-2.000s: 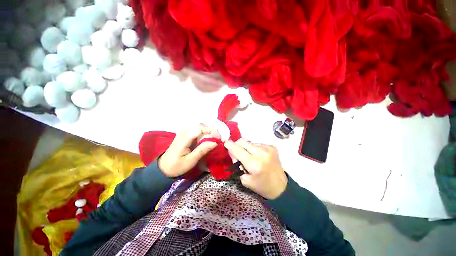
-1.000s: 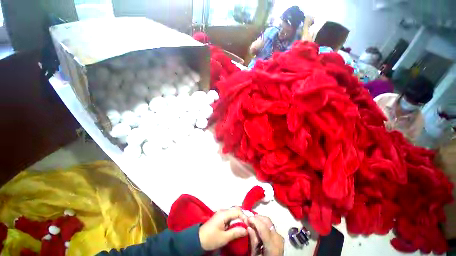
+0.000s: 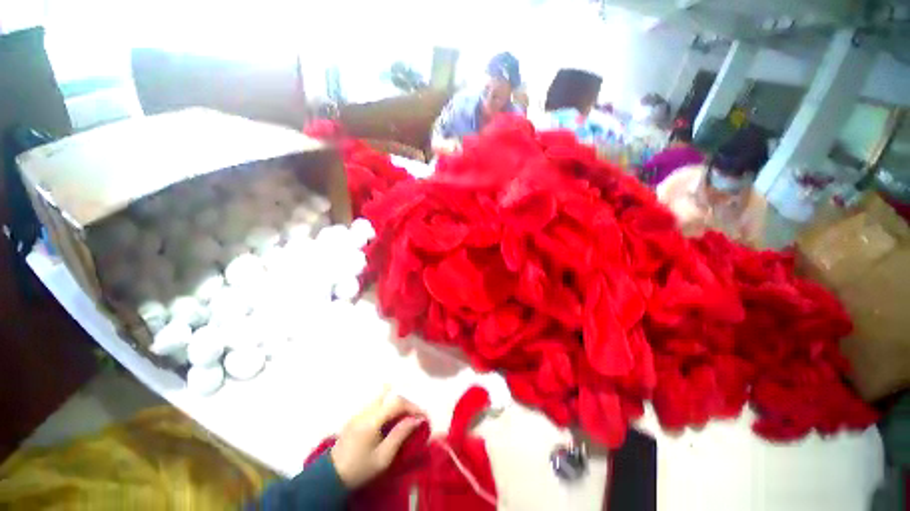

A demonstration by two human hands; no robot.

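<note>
A red plush piece (image 3: pixel 461 471) lies at the table's near edge, cut off by the bottom of the picture. My left hand (image 3: pixel 377 439) is on it, with fingers bent and gripping the red cloth. A narrow red end stands out beyond the hand, with a whitish bit beside it. A thin pale line, which looks like thread, runs down across the red cloth. My right hand is out of the picture. No needle can be made out. The near part of the frame is blurred.
An open carton (image 3: pixel 160 160) at left spills white pom-poms (image 3: pixel 244 309) onto the table. A heap of red plush pieces (image 3: pixel 599 289) covers the far side. A small metallic gadget (image 3: pixel 569 461) lies beside a dark phone (image 3: pixel 632 474). A yellow sack (image 3: pixel 130 464) is at lower left. Other people sit beyond.
The view has swung up and to the right, so the work sits lower in the picture. My right hand has gone out of view. The pale line now shows across the red cloth.
</note>
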